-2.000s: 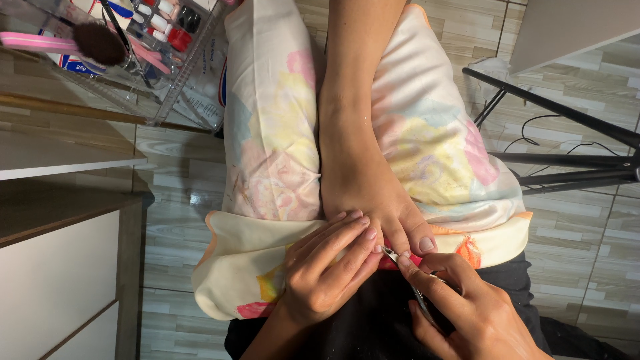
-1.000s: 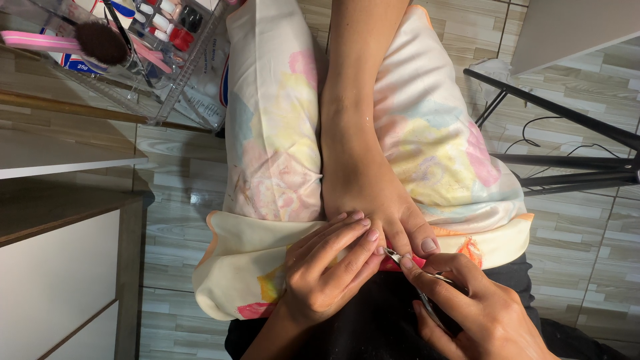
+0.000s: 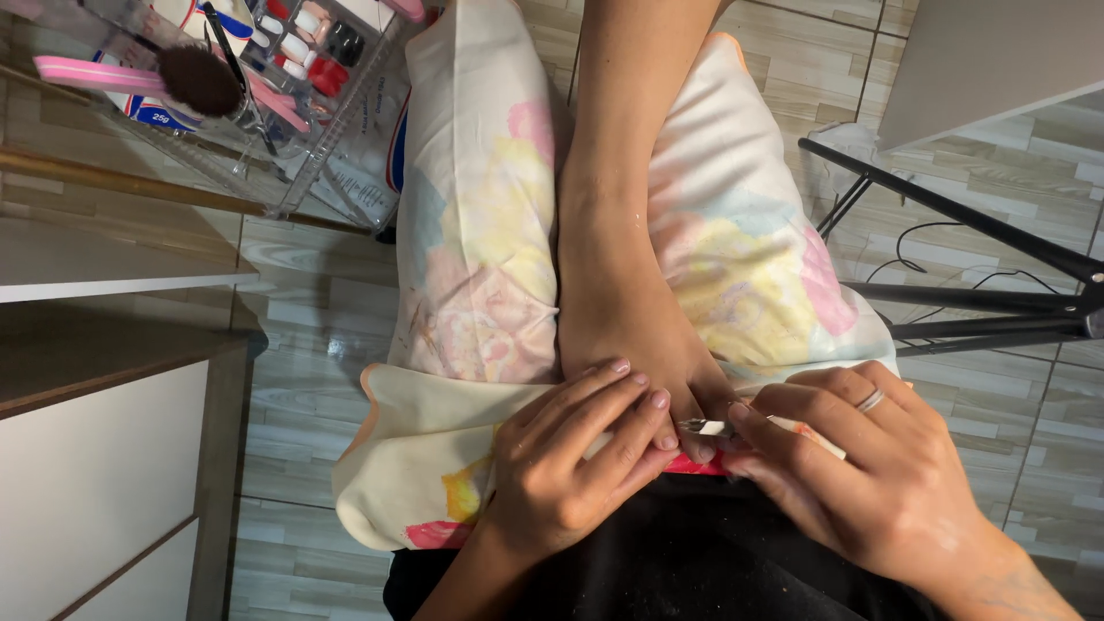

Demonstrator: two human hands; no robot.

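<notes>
Another person's bare foot (image 3: pixel 621 302) lies over a floral cloth (image 3: pixel 483 198) on my lap, toes toward me. My left hand (image 3: pixel 573 461) rests across the toes at the foot's left side, its fingers on the foot and thumb near the small toes. In my right hand (image 3: pixel 862 461) is a metal cuticle nipper (image 3: pixel 709 427), its jaws pointing left over the toes. A white handle-like piece also shows between my right fingers; whether it belongs to the nipper I cannot tell. My right hand covers the big toe. A ring sits on one right finger.
At upper left, a clear plastic organizer (image 3: pixel 302 172) holds nail polish pieces, a pink-handled brush (image 3: pixel 203 79) and packets. White-fronted drawers (image 3: pixel 103 483) stand at left. Black metal legs (image 3: pixel 957 216) and a thin cable (image 3: pixel 906 250) are at right, below a pale panel (image 3: pixel 992 69).
My right hand has moved up over the big toe, and the nipper now lies more level, pointing left. My left hand stays on the foot.
</notes>
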